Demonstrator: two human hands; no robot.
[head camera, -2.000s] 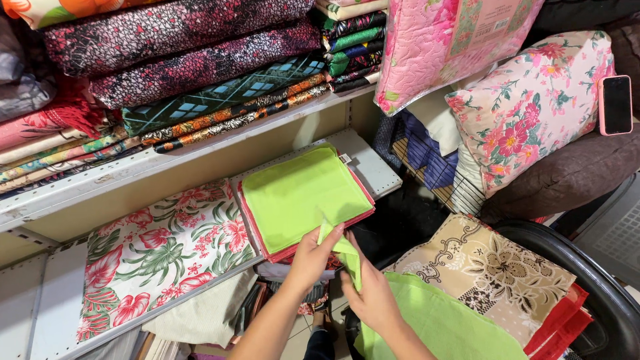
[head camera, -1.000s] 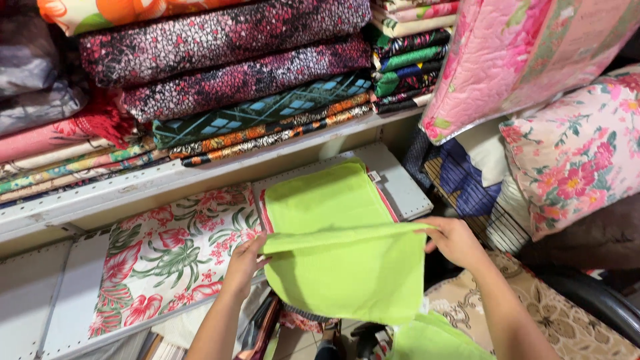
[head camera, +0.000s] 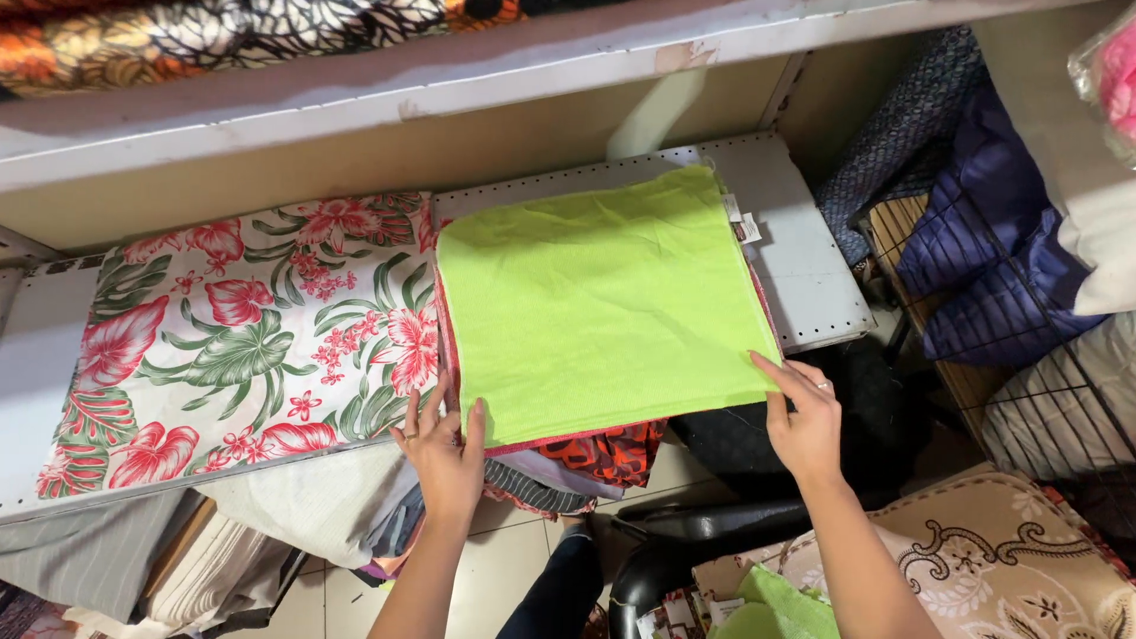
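A lime-green cloth lies flat on top of a stack of cloths, with red edges showing beneath it, on a white perforated metal shelf. My left hand touches the cloth's near left corner, its fingers spread. At the near right corner, my right hand pinches the edge between thumb and fingers. Small white tags stick out at the stack's right side. Left of the stack, beside my left hand, lies a white cloth printed with red flowers and green leaves.
An upper shelf edge runs above, with patterned fabrics on it. Folded fabrics sit below at left. A black chair holds a beige floral cloth and more green cloth. A black wire basket with blue fabric stands at right.
The green cloth that my hands held up by its edge over the stack now lies flat on it. Both hands are at its near corners. The view has moved closer to the shelf.
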